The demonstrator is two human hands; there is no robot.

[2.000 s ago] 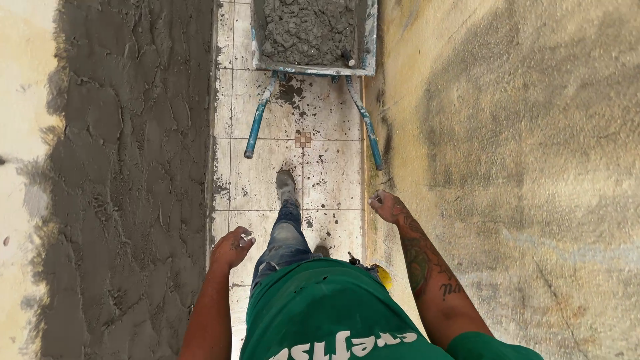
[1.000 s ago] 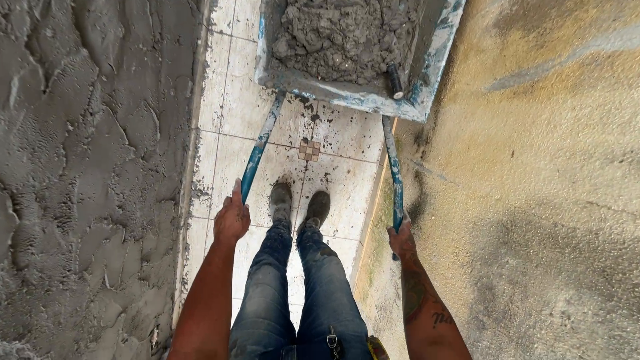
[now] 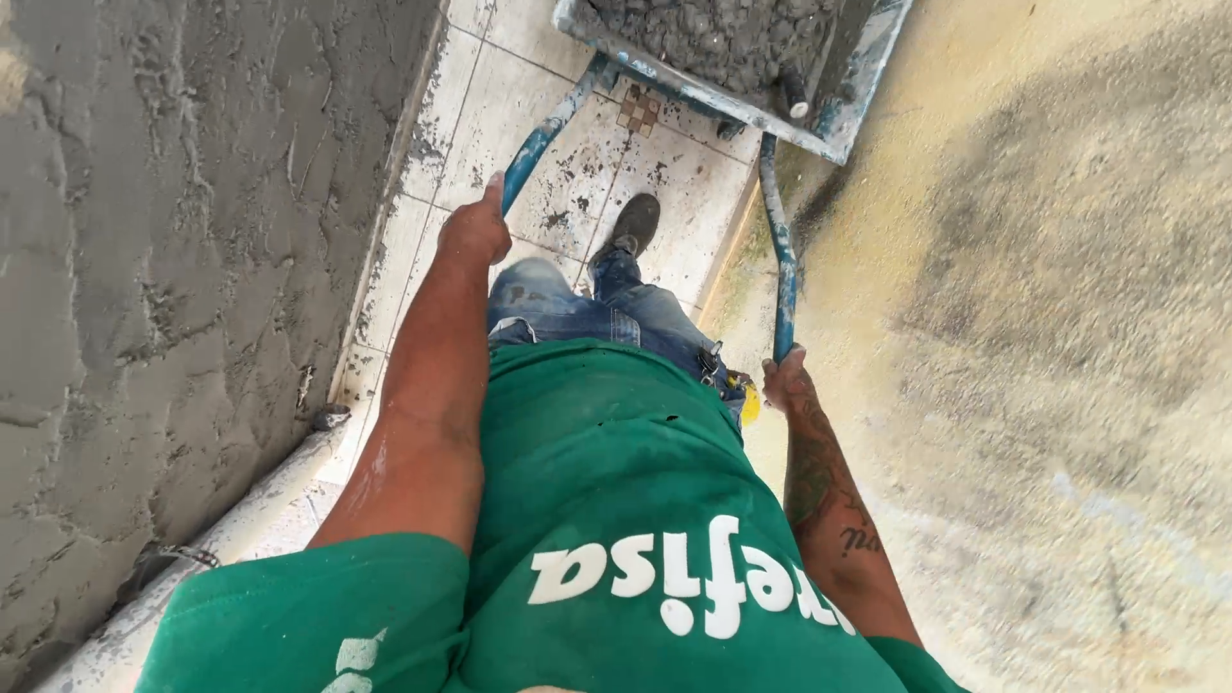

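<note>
At the top of the head view is a wheelbarrow tray (image 3: 707,94), its rim splashed with dried mortar, holding wet grey mortar (image 3: 717,34). A short dark cylindrical handle (image 3: 793,91) sticks up from the mortar near the tray's right corner. Two blue metal handles reach back from the tray. My left hand (image 3: 475,227) is closed around the end of the left handle (image 3: 544,142). Around the end of the right handle (image 3: 782,260) my right hand (image 3: 788,379) is closed, close to the right wall. My fingertips are partly hidden on both sides.
Fresh grey mortar covers the wall on the left (image 3: 221,221). A stained yellowish wall (image 3: 1039,318) rises on the right. Between them runs a narrow tiled floor (image 3: 539,106) spotted with mortar, with my boot (image 3: 635,223) on it. A dark strap or cord (image 3: 178,554) lies at the left wall's foot.
Two seconds ago both hands were off the handles; by one second ago they had hold of them. Since then the tray has turned askew in view, and one leg is now bent back.
</note>
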